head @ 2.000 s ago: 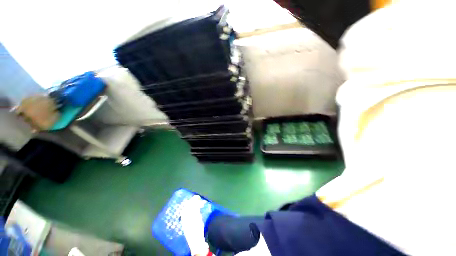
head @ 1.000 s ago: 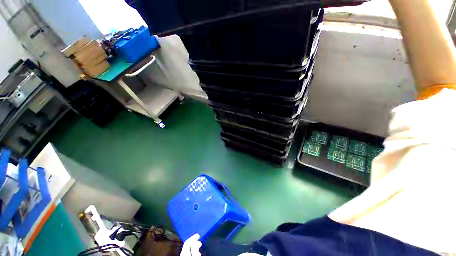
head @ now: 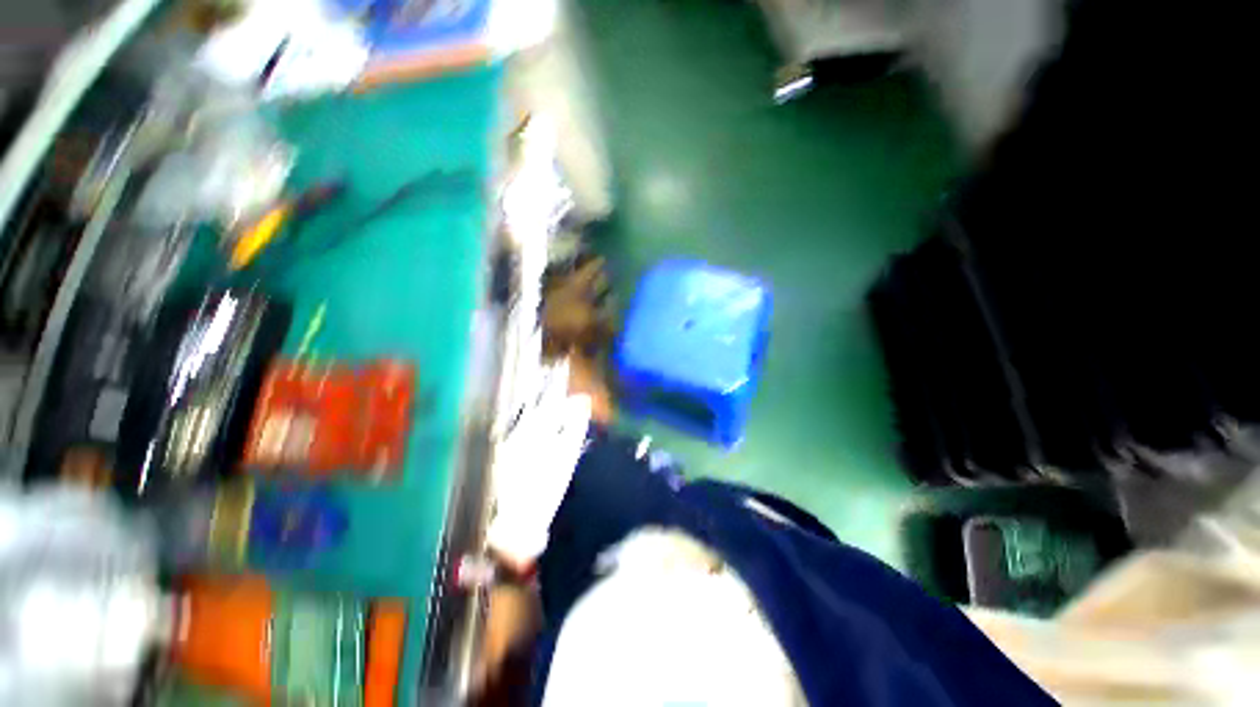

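The picture is badly blurred. My left hand (head: 542,463), in a white glove with a dark red band at the wrist, is beside the bench's right edge; its fingers are too blurred to tell if they hold anything. My right hand is not in view; a cream sleeve (head: 1175,622) is cut off at the lower right. A black tray (head: 940,546) with green boards (head: 1029,550) lies on the floor at the lower right, partly covered by the sleeve.
Tall black stacked trays (head: 1050,318) stand at right. A blue stool (head: 698,329) stands on the green floor. The green bench mat (head: 401,276) bears a red-orange object (head: 332,419), a blue object (head: 297,525) and orange strips (head: 228,635). Dark equipment is at left.
The view has swung left and down, bringing the bench into view. My gloved left hand now shows beside the bench. The right forearm, raised by the stack before, is out of view.
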